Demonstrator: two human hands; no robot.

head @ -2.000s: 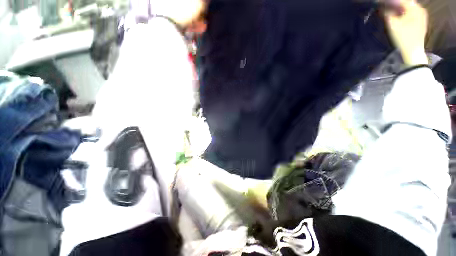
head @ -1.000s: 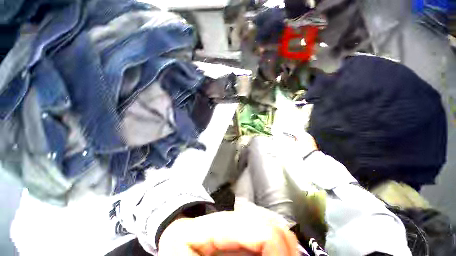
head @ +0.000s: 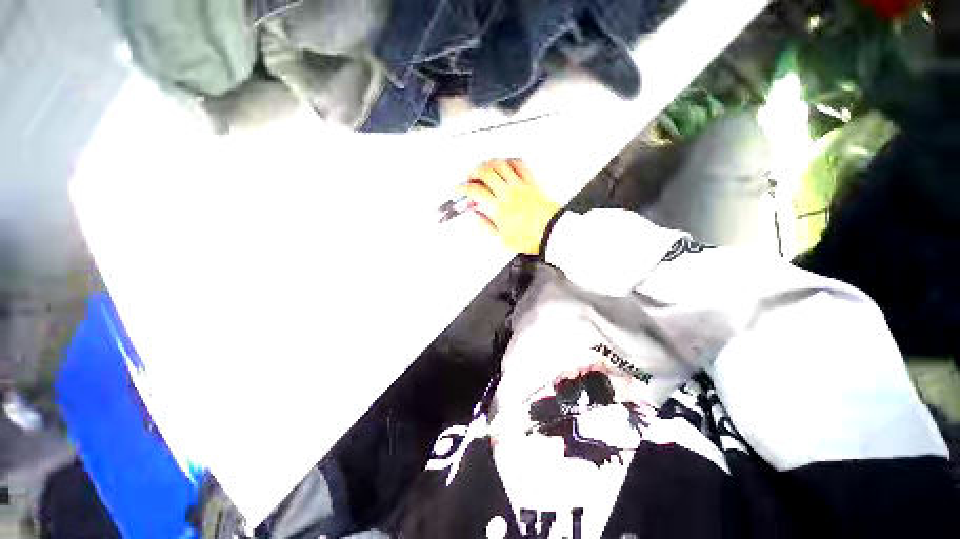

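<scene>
My right hand (head: 511, 205) reaches across my body onto the white table (head: 263, 284), near its edge. Small thread snips (head: 457, 208) are held at its fingers, blades pointing left; overexposure hides the exact grip. My left hand is not in view. A dark garment (head: 884, 211) lies at the right, beyond my right sleeve, with no hand on it.
A heap of blue denim garments (head: 505, 47) with grey-green cloth lies on the table's far side. A blue object (head: 121, 421) stands by the left edge. Pale yellow-green cloth (head: 842, 158) and green scraps (head: 690, 114) are at the upper right.
The view has swung left onto the table. The dark garment, earlier held up by my hands, lies at the right. My right hand has come onto the table; my left has left view.
</scene>
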